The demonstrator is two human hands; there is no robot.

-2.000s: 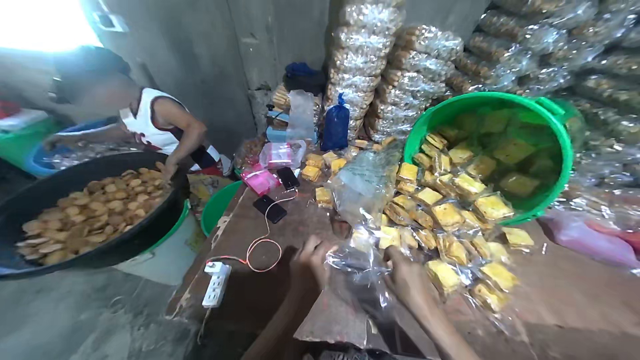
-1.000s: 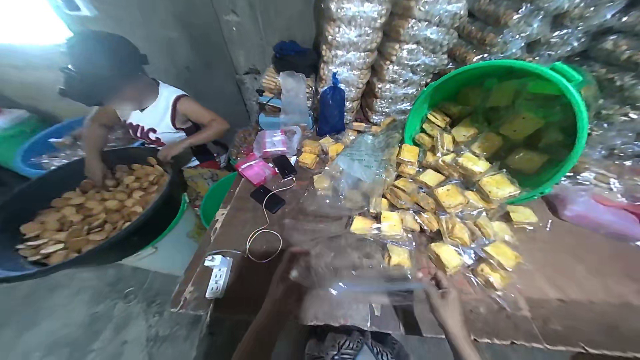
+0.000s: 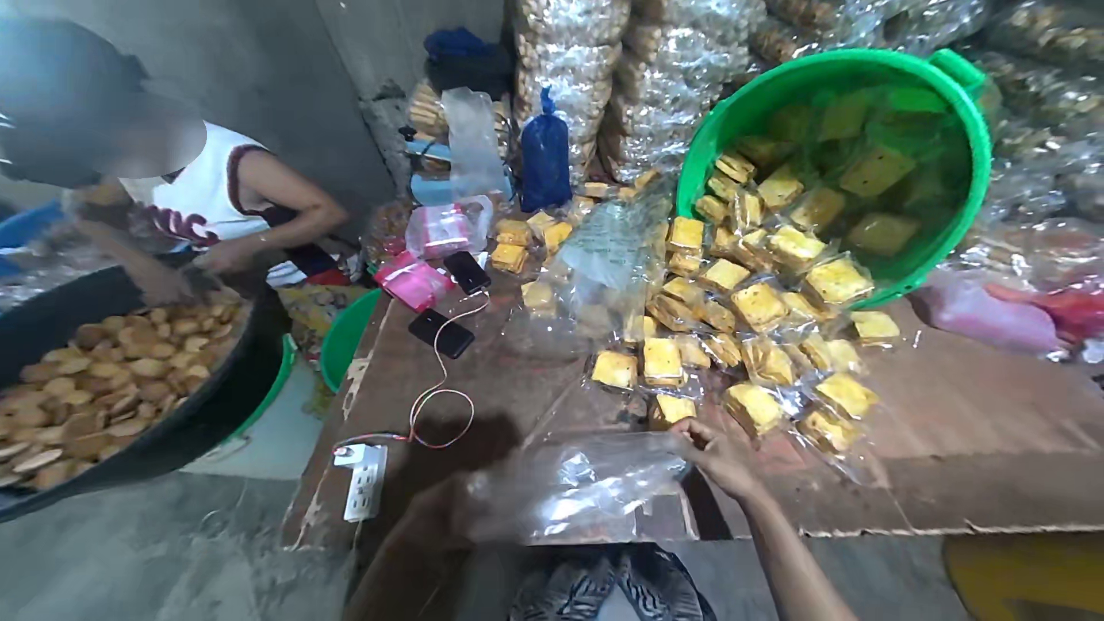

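Observation:
A clear plastic bag point(image 3: 586, 483) is stretched between my hands at the table's front edge. My right hand point(image 3: 716, 453) pinches its right end, just below a small pack of yellow square crackers point(image 3: 673, 409). My left hand point(image 3: 461, 509) is dark and blurred at the bag's left end, so its fingers cannot be made out. Many more small clear packs of yellow crackers point(image 3: 759, 306) lie heaped beyond my right hand. They spill from a green plastic tub point(image 3: 985, 172) tipped on its side. Loose clear plastic bags point(image 3: 612, 250) lie left of the heap.
Two phones point(image 3: 442, 333) with a cable and a white power strip point(image 3: 365, 483) lie on the table's point(image 3: 992, 440) left part. At left a person point(image 3: 259, 190) reaches into a black basin point(image 3: 259, 345) of round crackers. Tall stacks of bagged goods point(image 3: 569, 52) stand behind, beside a blue bag point(image 3: 545, 159).
Two seconds ago my hands were closer together over the bag; now they are farther apart, with it spread between them. The person at left has leaned further over the basin.

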